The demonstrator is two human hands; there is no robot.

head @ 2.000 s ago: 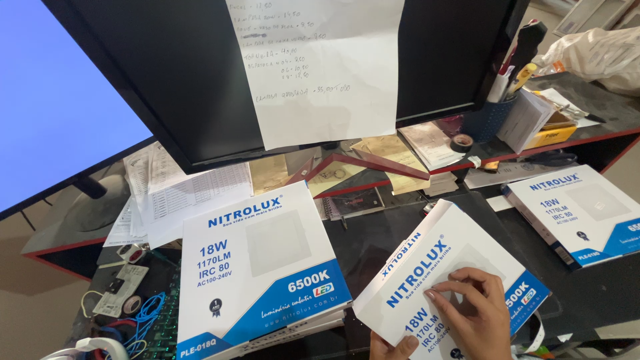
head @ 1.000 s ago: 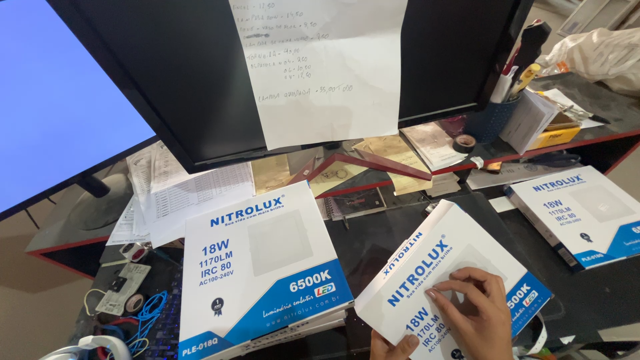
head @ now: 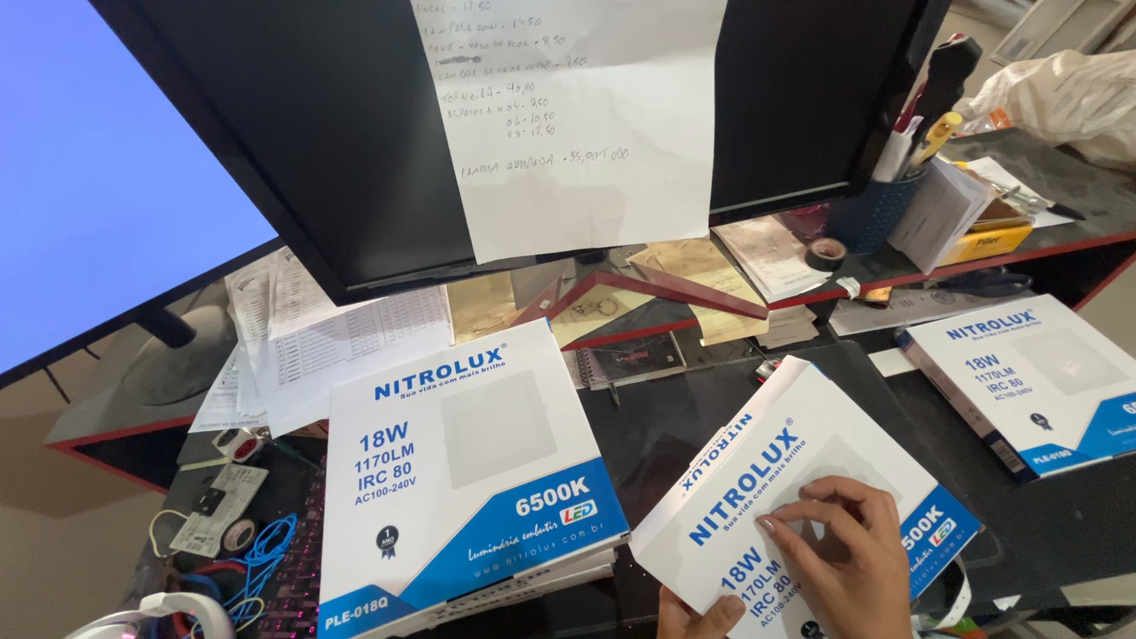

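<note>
A white and blue Nitrolux LED light box (head: 741, 497) lies tilted at the lower right of centre. My left hand (head: 701, 617) grips its lower left edge, thumb on the printed face, partly cut off by the frame. My right hand (head: 843, 541) rests over the same face, its thumb and fingertips close together near the printed grey square; whether something thin is between them is not clear. To the left, a stack of like boxes (head: 470, 470) stands beside it. Another such box (head: 1038, 382) lies at the right.
Two monitors stand behind, a handwritten sheet (head: 586, 204) hanging on the dark one (head: 355, 160). Papers (head: 355, 346), a tape roll (head: 825, 255) and a pen cup (head: 874, 213) are on the raised shelf. Blue cable (head: 266, 550), a lit keyboard (head: 297, 550) and white headphones (head: 177, 608) lie at lower left.
</note>
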